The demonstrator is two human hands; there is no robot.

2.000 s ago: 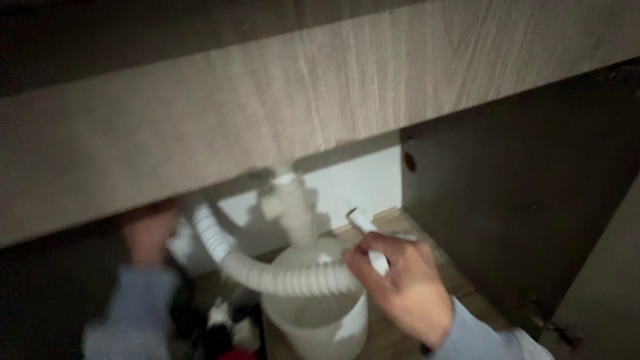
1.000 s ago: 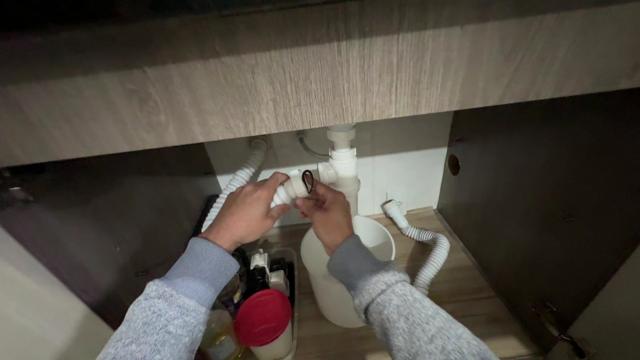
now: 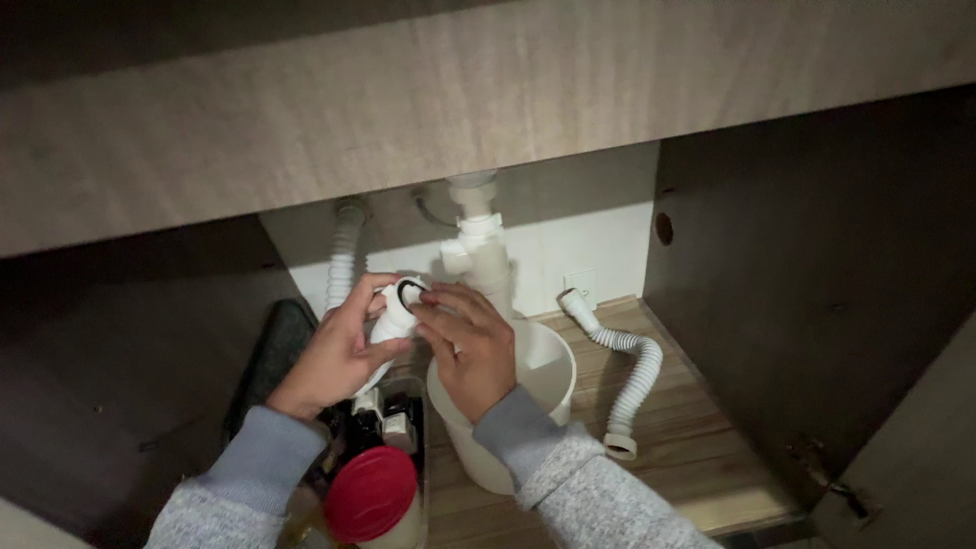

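Observation:
My left hand [image 3: 335,354] grips the white plastic end fitting [image 3: 395,314] of a corrugated drain hose [image 3: 343,255]. A black rubber ring [image 3: 404,293] sits at the fitting's open mouth, and the fingers of my right hand [image 3: 471,343] touch it there. Whether those fingers pinch the ring or only press it, I cannot tell. Behind my hands hangs the white sink trap [image 3: 486,263], with a short side outlet [image 3: 455,258] facing left. Below it stands a white bucket [image 3: 560,366], partly hidden by my right hand.
A loose corrugated hose [image 3: 644,374] lies on the wood-look cabinet floor [image 3: 701,450] at the right. A red-lidded container [image 3: 372,492] and a clear bin [image 3: 424,457] of small items stand at lower left. The cabinet's front panel [image 3: 457,91] crosses above my hands.
Two seconds ago my hands were apart, the right one holding a white hose end; by one second ago they had come together at the fitting. The black ring now lies against the fitting's mouth.

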